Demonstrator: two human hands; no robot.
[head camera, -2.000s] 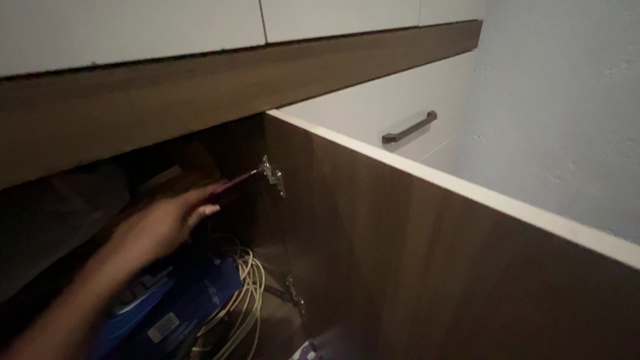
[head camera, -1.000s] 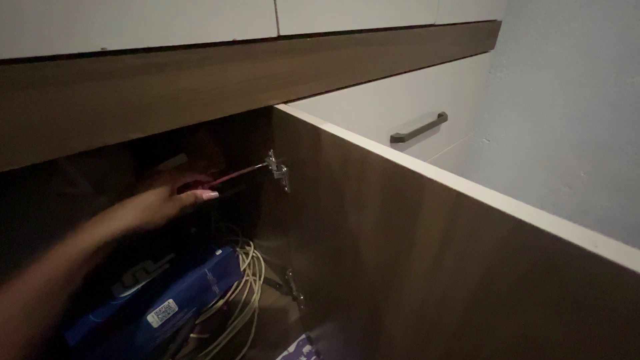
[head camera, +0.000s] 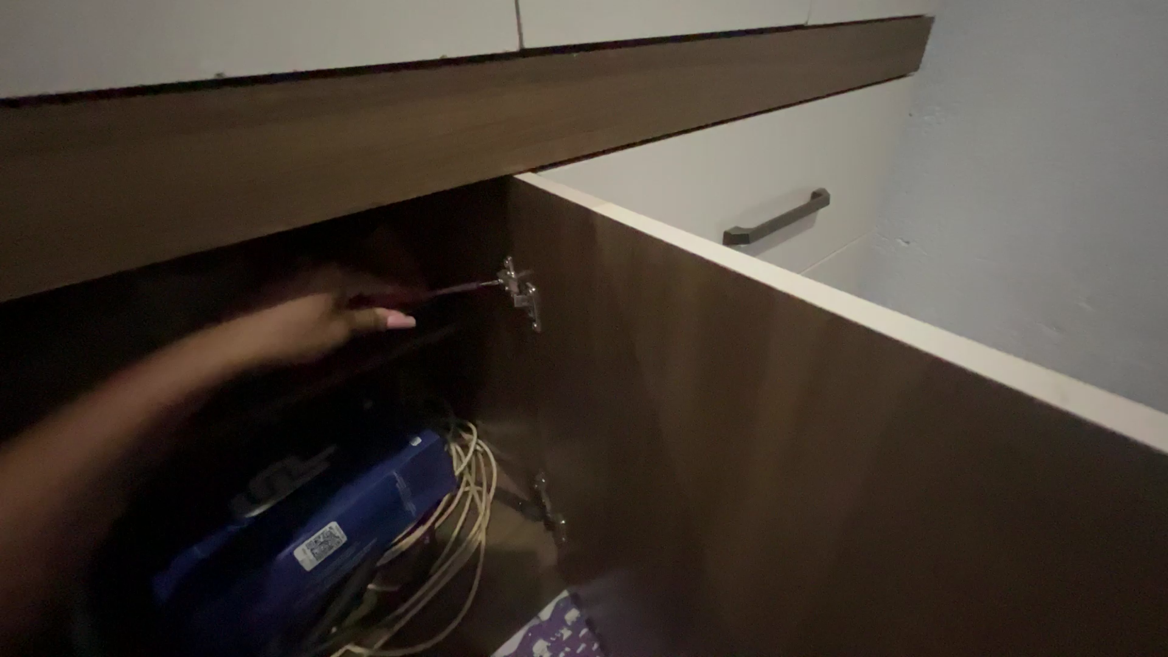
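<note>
My left hand (head camera: 333, 319) reaches in from the left and is closed around the reddish handle of a screwdriver (head camera: 392, 298); the thumb lies along its lower side. The thin shaft points right, and its tip meets the upper metal hinge (head camera: 522, 290) of the cabinet door (head camera: 803, 438). That door stands swung out, showing its dark wood-grain inner face and pale edge. A lower metal hinge (head camera: 550, 511) sits beneath, in shadow. The hand is blurred and its fingers are partly hidden in the dark. My right hand is out of view.
Inside the cabinet lie a blue box (head camera: 365, 511) with a printed label, a loose coil of pale cable (head camera: 479, 520) and a purple-and-white patterned item (head camera: 557, 630). A wood-grain rail (head camera: 411, 146) runs overhead. Behind the door are a white front with a dark handle (head camera: 776, 219) and a wall.
The screwdriver tip stays at the upper hinge while my left hand shifts slightly around the handle. The view has moved a little.
</note>
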